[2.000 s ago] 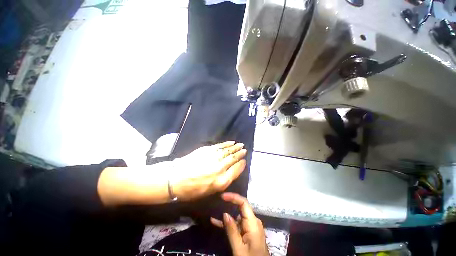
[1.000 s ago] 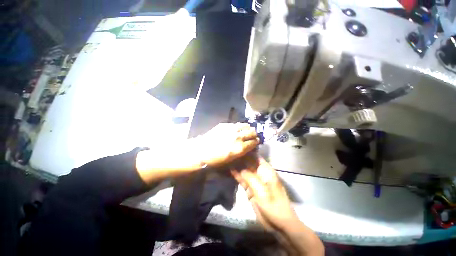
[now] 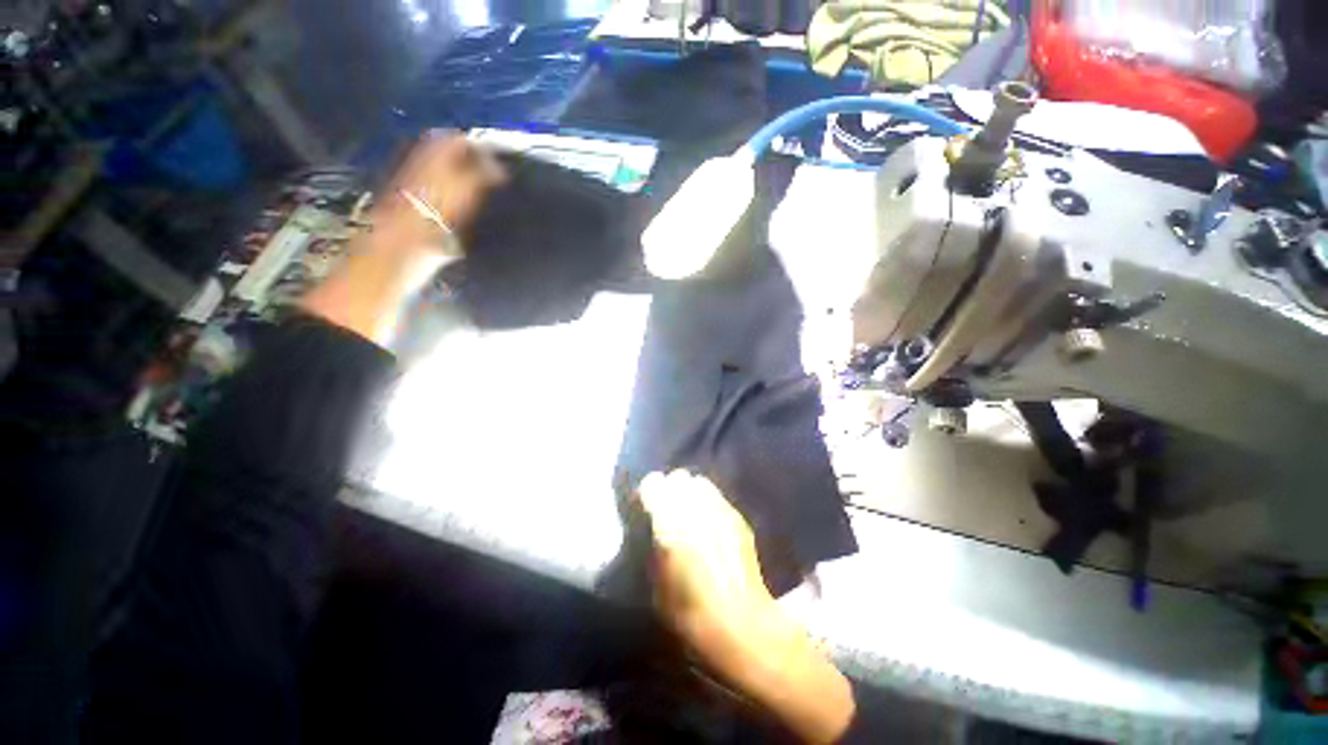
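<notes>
A long black panel [image 3: 728, 349] lies on the white table left of the needle area [image 3: 886, 400], its near end creased. My right hand [image 3: 714, 568] has its fingers closed on this panel's near left part. My left hand [image 3: 437, 197], blurred, is at the table's far left, closed on the upper left corner of another black cloth piece [image 3: 539, 240]. The off-white sewing machine head [image 3: 932, 262] stands right of the long panel. Whether the presser foot touches the cloth cannot be told.
A white lamp [image 3: 702, 218] on a blue flexible tube hangs over the cloth. Black scraps [image 3: 1075, 510] and a blue-tipped tool [image 3: 1140, 539] lie under the machine arm. Yellow-green cloth [image 3: 903, 41] and a red bag [image 3: 1151, 80] are behind. Coloured coils [image 3: 1303, 655] sit at right.
My left hand has left the needle area and moved to the far left, onto the other cloth piece. My right hand has moved nearer and left of the needle. The view has tilted up.
</notes>
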